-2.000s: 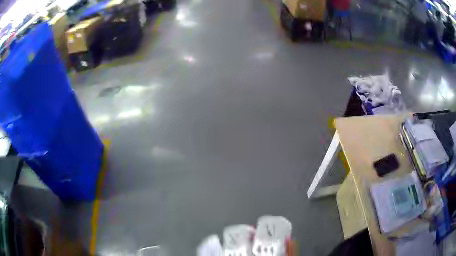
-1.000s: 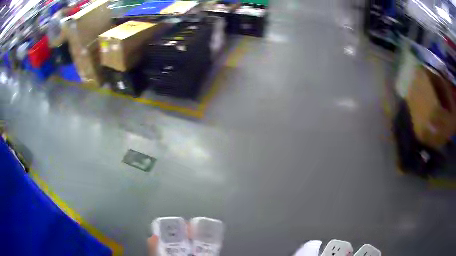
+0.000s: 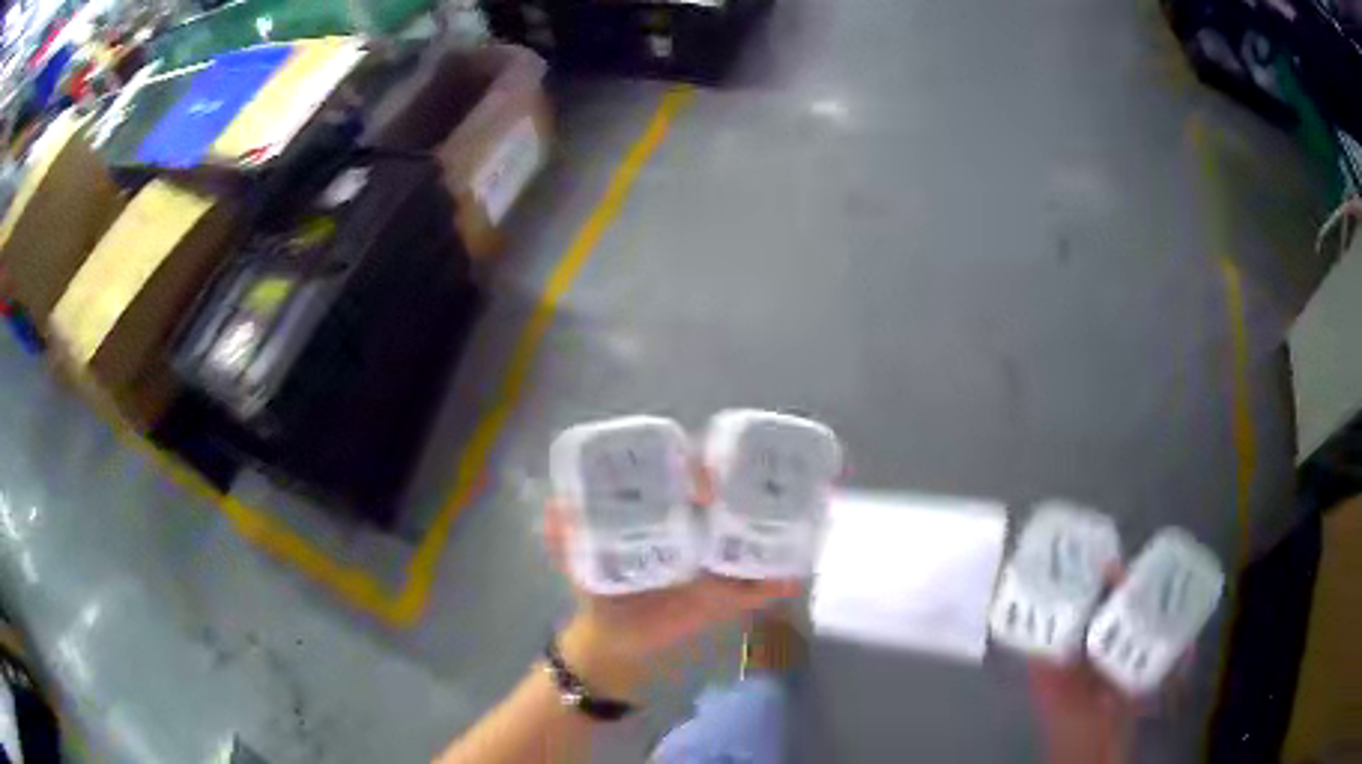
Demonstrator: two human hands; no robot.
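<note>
My left hand (image 3: 657, 615), bare with a dark bracelet at the wrist, holds two white wall adapters side by side, a left one (image 3: 623, 502) and a right one (image 3: 771, 493), grey socket faces up. My right hand (image 3: 1083, 709) is blurred and partly hidden under two more white adapters, one (image 3: 1056, 579) beside the other (image 3: 1156, 611). A blank white paper slip (image 3: 908, 575) lies between the two pairs; which hand holds it, I cannot tell.
Grey floor (image 3: 896, 314) lies ahead between yellow lines. At left stand stacked black crates (image 3: 374, 329), brown cartons (image 3: 142, 284) and a brownish bin (image 3: 501, 142). A pale panel edge (image 3: 1329, 358) and a brown surface (image 3: 1329, 642) show at right.
Both hands with their adapters have risen further into view, and the white slip shows fully. The view has moved along the aisle; the crates at left are nearer.
</note>
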